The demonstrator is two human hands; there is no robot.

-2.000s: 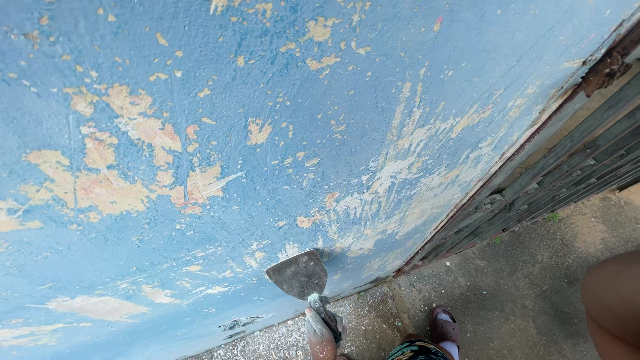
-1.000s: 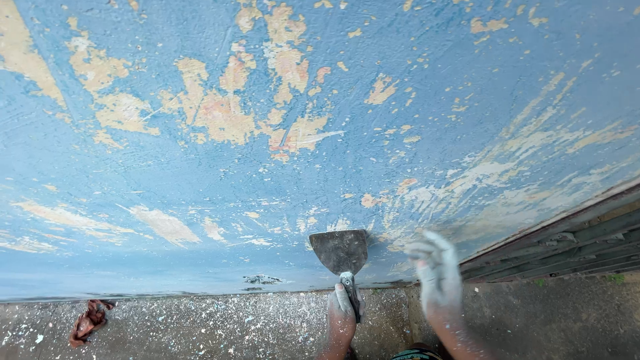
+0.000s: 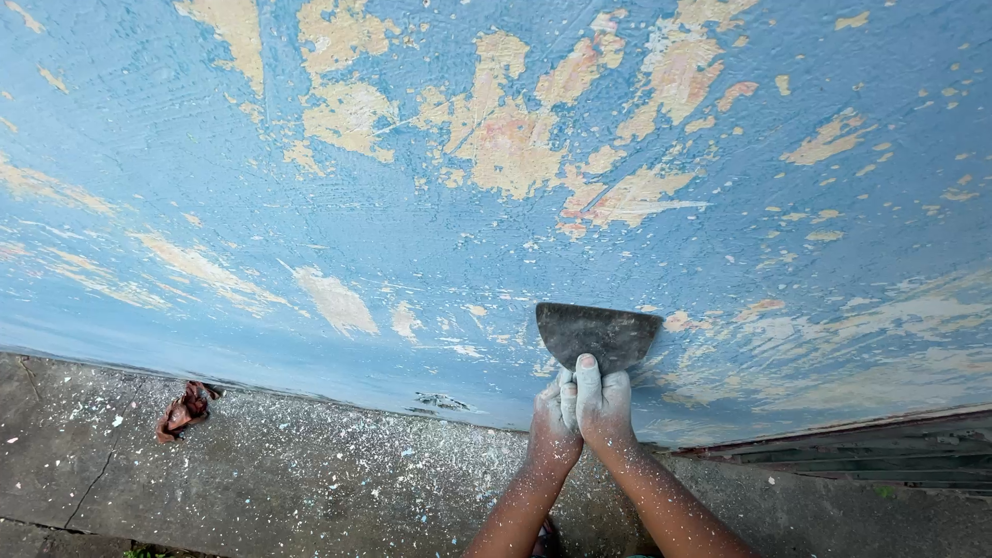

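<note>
A wide metal paint scraper (image 3: pixel 597 335) lies with its straight blade edge against the blue painted wall (image 3: pixel 434 248), low down. Both my hands, coated in pale dust, are closed together around its handle, which they hide. My left hand (image 3: pixel 556 415) is on the left side of the handle. On the right side, my right hand (image 3: pixel 603 403) has its thumb extended up onto the base of the blade. Cream and pinkish patches show where paint is gone from the wall, above and to both sides of the blade.
Paint flakes lie scattered over the concrete ground (image 3: pixel 310 480) along the wall's foot. A crumpled brown dry leaf (image 3: pixel 184 411) rests there at the left. Dark metal slats (image 3: pixel 891 457) border the wall at the lower right. Part of a shoe (image 3: pixel 547 539) shows below my forearms.
My right hand, raised apart from the scraper one second ago, has joined my left hand on the handle. The view has swung toward the left part of the wall.
</note>
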